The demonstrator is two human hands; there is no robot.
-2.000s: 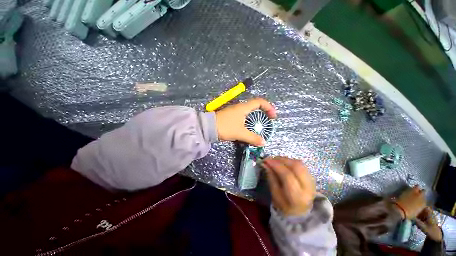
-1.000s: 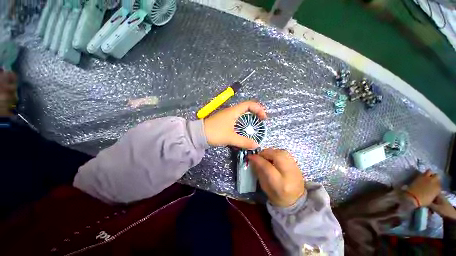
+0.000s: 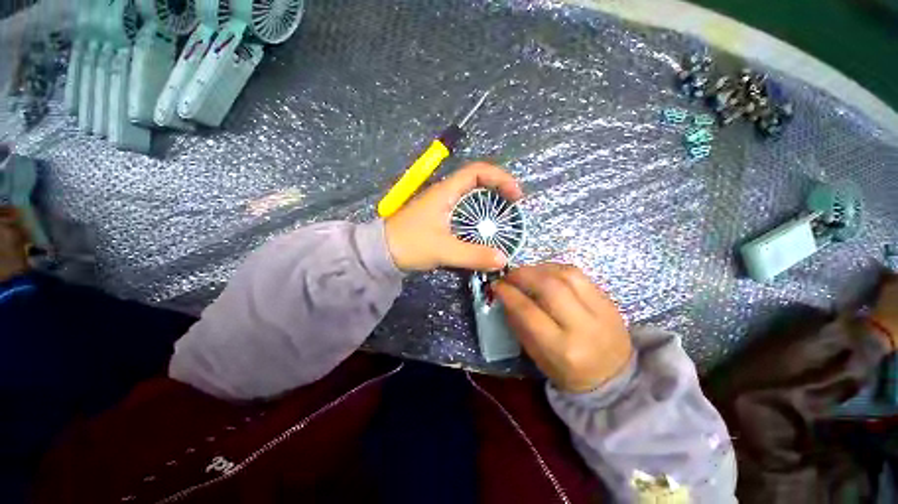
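Observation:
A mint-green handheld fan (image 3: pixel 497 330) lies at the near edge of the bubble wrap, its round grille up and its handle towards me. My left hand (image 3: pixel 438 221) grips the round grille between thumb and fingers. My right hand (image 3: pixel 571 320) has its fingertips pinched at the neck, where the handle's top end is open and small dark and reddish details show. Whether a small part is between these fingertips is hidden. A yellow screwdriver (image 3: pixel 416 178) lies just beyond my left hand, its thin tip pointing away.
Several mint-green fans (image 3: pixel 153 79) stand in a row at the far left. Dark metal fittings (image 3: pixel 738 98) and small green pieces (image 3: pixel 699 135) lie at the far right. Another fan (image 3: pixel 780 248) lies at right. A beige strip (image 3: pixel 273 203) lies left. Neighbours' hands and sleeves show at both sides.
The camera view has shifted, moving the table contents within the picture. My left hand still holds the grille; my right fingers have stayed at the neck with slightly changed finger pose.

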